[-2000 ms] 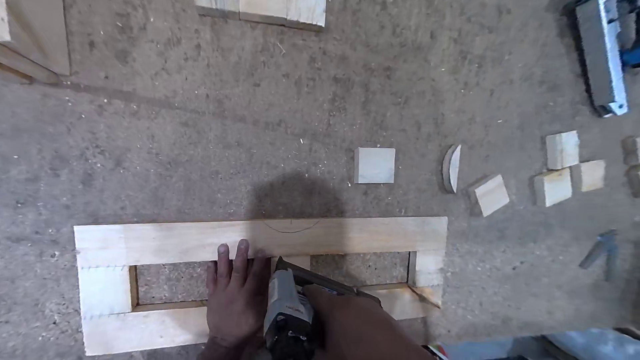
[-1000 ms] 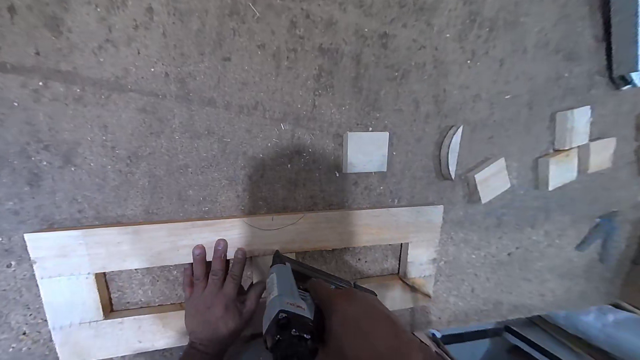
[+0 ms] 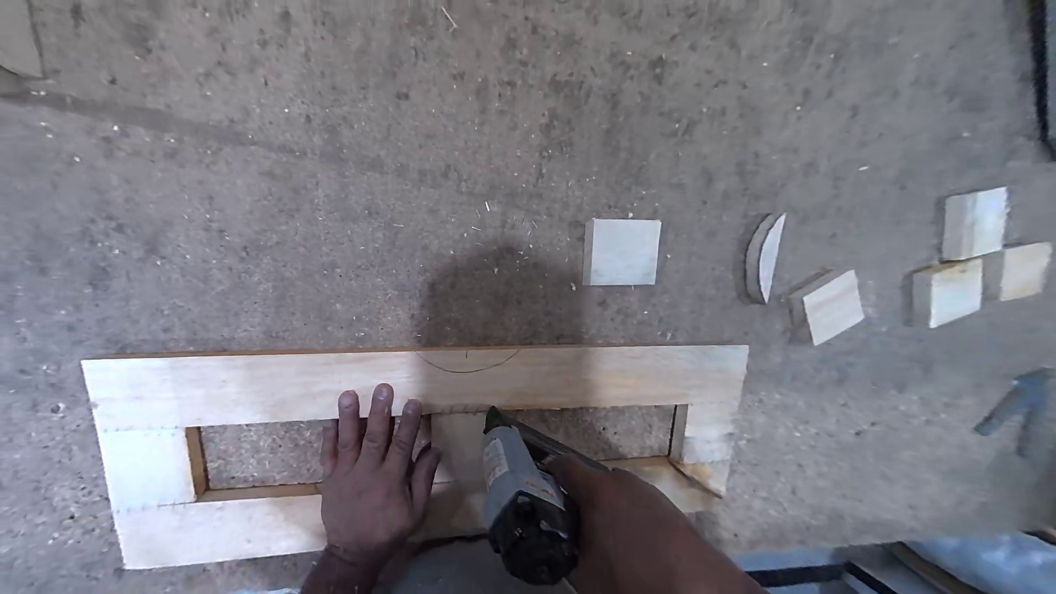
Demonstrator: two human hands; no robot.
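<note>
A flat wooden frame (image 3: 247, 384) with a centre crosspiece (image 3: 460, 437) lies on the concrete floor. A pencilled arc shows on its upper rail. My left hand (image 3: 375, 478) rests on the frame left of the crosspiece, fingers spread, pressing on the wood. My right hand (image 3: 598, 503) grips a nail gun or stapler (image 3: 524, 495) with a grey body and a black end cap. The tool's nose touches or hovers just over the joint of crosspiece and upper rail; contact cannot be told. My right hand and the tool hide part of the lower rail.
A square wood block (image 3: 624, 252) lies beyond the frame. To its right are a curved offcut (image 3: 766, 257), a tilted block (image 3: 832, 307) and a group of blocks (image 3: 957, 293). A blue-grey object (image 3: 1019, 404) lies at right. Dark-edged items (image 3: 792, 577) are at the bottom right.
My left hand stays spread on the frame and my right hand keeps hold of the tool near the crosspiece. The view has shifted somewhat.
</note>
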